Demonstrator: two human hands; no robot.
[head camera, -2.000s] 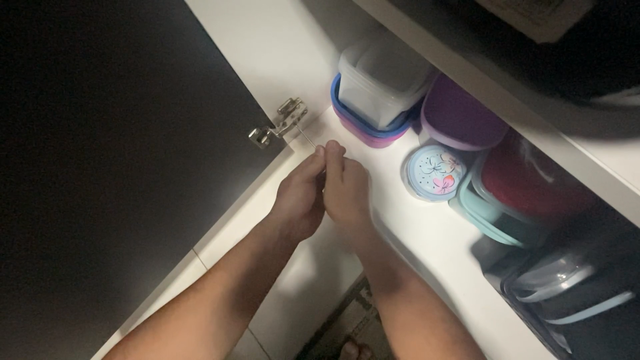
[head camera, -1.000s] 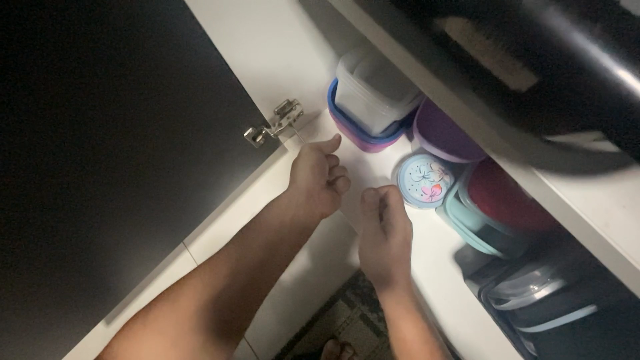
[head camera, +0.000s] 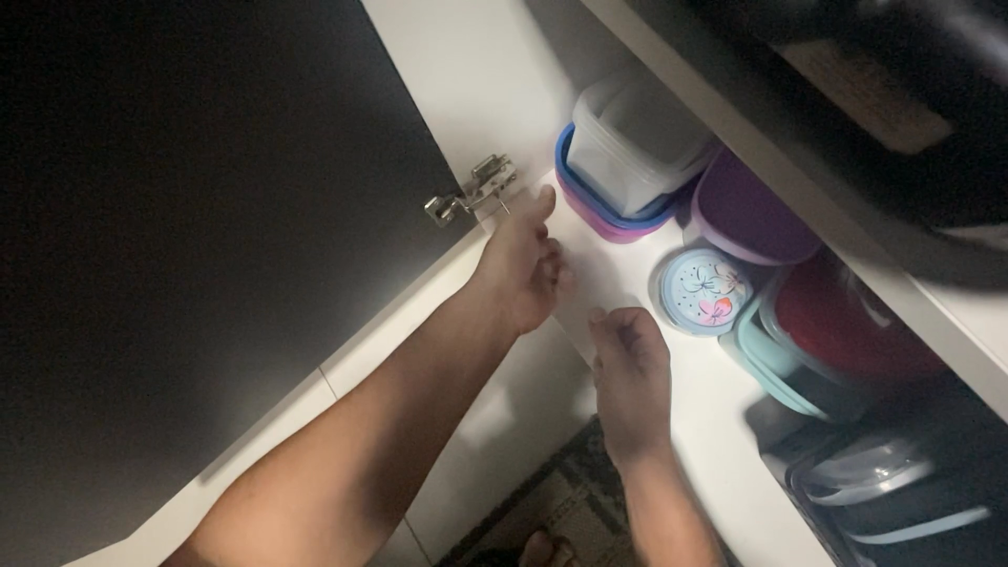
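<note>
My left hand is over the front edge of a white cabinet shelf, close to a metal cabinet hinge. Its thumb points away and stands apart from the loosely curled fingers; I see nothing in it. Lower right of it, my right hand is curled closed, thumb near the index finger, with nothing visible inside. The two hands are apart. Beyond them stand clear plastic containers nested in a blue container and a pink one. A round tub with a light blue flowered lid is right of my hands.
A dark cabinet door fills the left. On the right are a purple container, a red one, a teal one and a clear-lidded one. An upper shelf edge overhangs them. A patterned mat lies below.
My hands were together two seconds ago and have since moved apart, with the right hand now lower and to the right. The containers have not plainly moved.
</note>
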